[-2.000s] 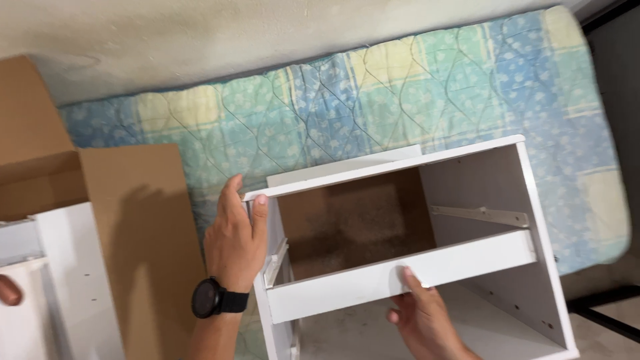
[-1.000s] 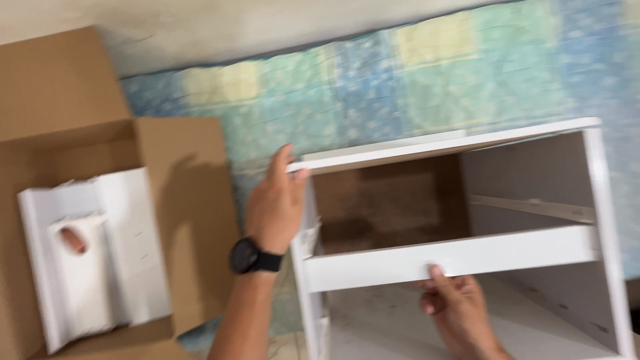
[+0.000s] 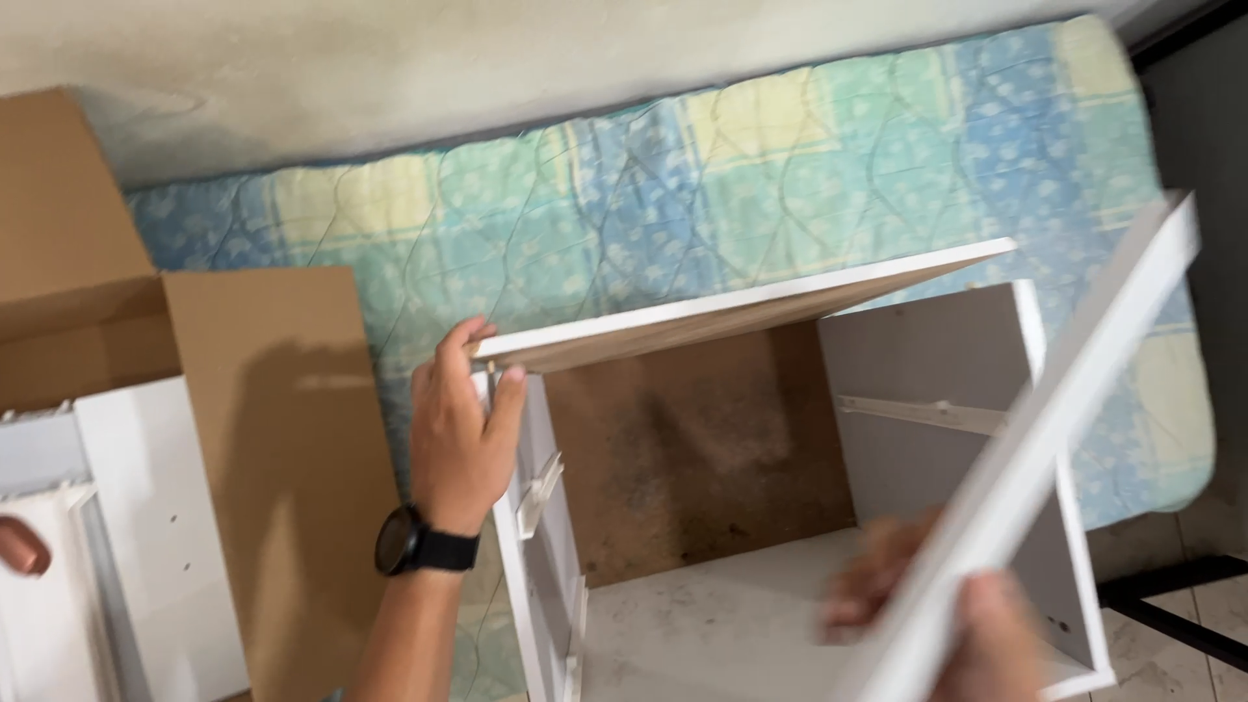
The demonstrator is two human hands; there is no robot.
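My left hand (image 3: 466,439), a black watch on its wrist, grips the front left corner of the white top panel (image 3: 741,297) of a small cabinet. That panel is raised off the right side panel (image 3: 936,390), with a thin pin or dowel showing by my thumb. My right hand (image 3: 936,604), blurred, holds a long white crossbar (image 3: 1033,458) that slants up to the right in front of the cabinet. White drawer runners (image 3: 921,413) line both inner sides. The brown back panel (image 3: 702,448) and white bottom panel (image 3: 721,614) show inside, both with dark marks.
To the left stands an open cardboard box (image 3: 283,468) with white panels (image 3: 161,526) and a reddish-brown object (image 3: 23,546) in it. A patterned quilted mattress (image 3: 634,205) lies behind, against the wall. Black metal bars (image 3: 1180,585) stand at the right.
The crossbar has come out from between the cabinet's sides and is now tilted in my right hand. The top panel's right end has lifted off the side panel. My left hand stays at the top left corner.
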